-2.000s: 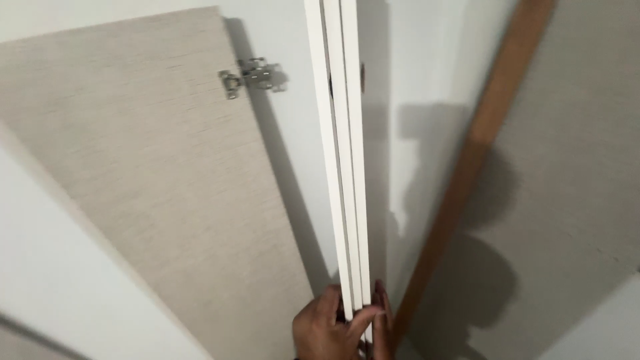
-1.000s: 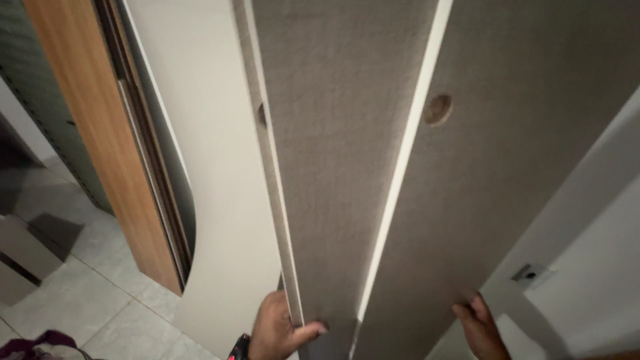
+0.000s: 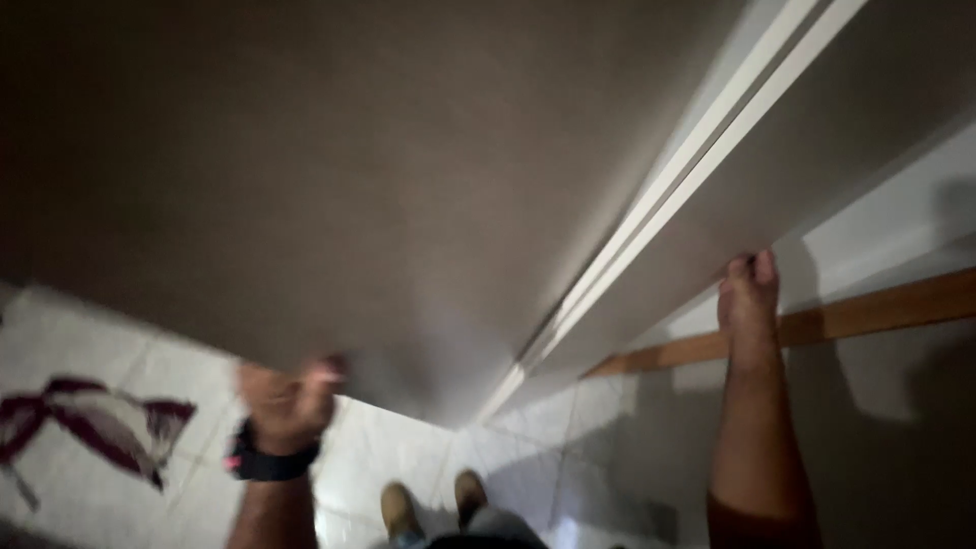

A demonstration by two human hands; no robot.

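A wide grey-brown panel (image 3: 343, 191) fills the upper left, its lower edge gripped by my left hand (image 3: 290, 396), which wears a black wristband. My left thumb lies on the panel's face; the fingers behind it are hidden. To the right, a second grey-brown panel (image 3: 823, 130) stands at an angle to the first, and two pale edges (image 3: 686, 171) run side by side between them. My right hand (image 3: 749, 290) holds the outer edge of this second panel, with some fingertips hidden. Blur softens the panels and my left hand.
Below are pale floor tiles (image 3: 381, 442) and the person's brown shoes (image 3: 398, 507). A maroon and white cloth (image 3: 99, 427) lies on the floor at left. A brown wooden strip (image 3: 877, 313) slants behind my right wrist, beside a white surface (image 3: 900, 206).
My hands were together on the stacked panels' edges two seconds ago; they are now far apart on separate panels. The left panel has swung out to the left. The view has tilted toward the floor.
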